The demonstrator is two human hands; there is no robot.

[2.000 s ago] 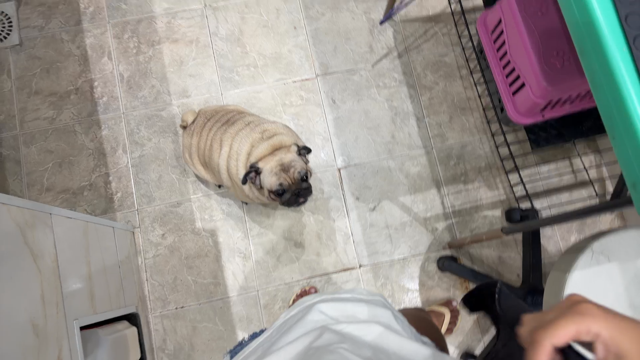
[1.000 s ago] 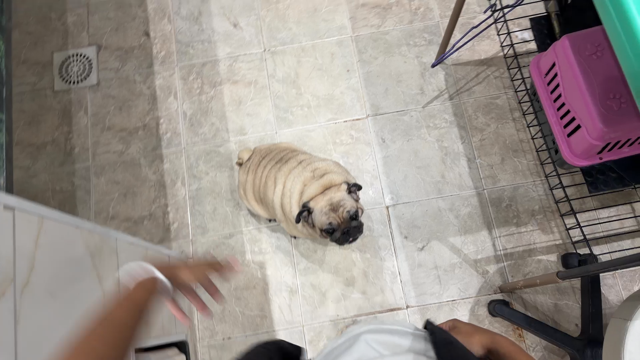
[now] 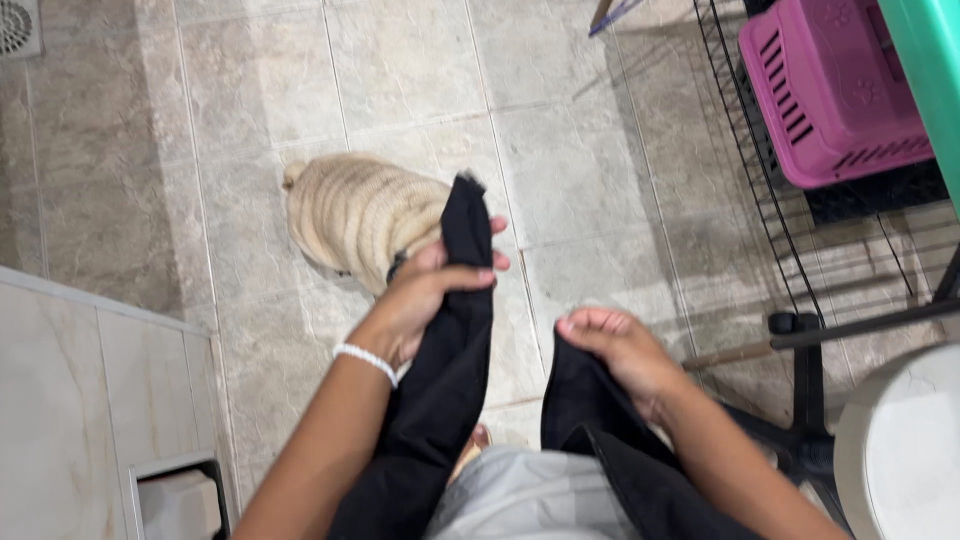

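Note:
Black cloth (image 3: 457, 352), perhaps a garment or apron, hangs down in two parts before my body. My left hand (image 3: 439, 289), with a white beaded bracelet on its wrist, grips a strip near its upper end, thumb across the fabric. In my right hand (image 3: 615, 345) a corner of the other part is pinched between thumb and fingers. A fawn pug (image 3: 360, 210) is on the tiled floor beyond my left hand, its head hidden behind that hand and the cloth.
A pink pet carrier (image 3: 832, 97) sits by a black wire rack (image 3: 757, 187) at the upper right, beside a green edge (image 3: 922, 82). A white round seat (image 3: 907, 450) and a black wheeled base (image 3: 810, 397) are at the lower right. A tiled low wall (image 3: 60, 405) stands left.
My left hand, seen without cloth a second ago, now holds the black fabric. Both hands have come in front of my body, and the cloth shows much more. The pug's head is now covered from view.

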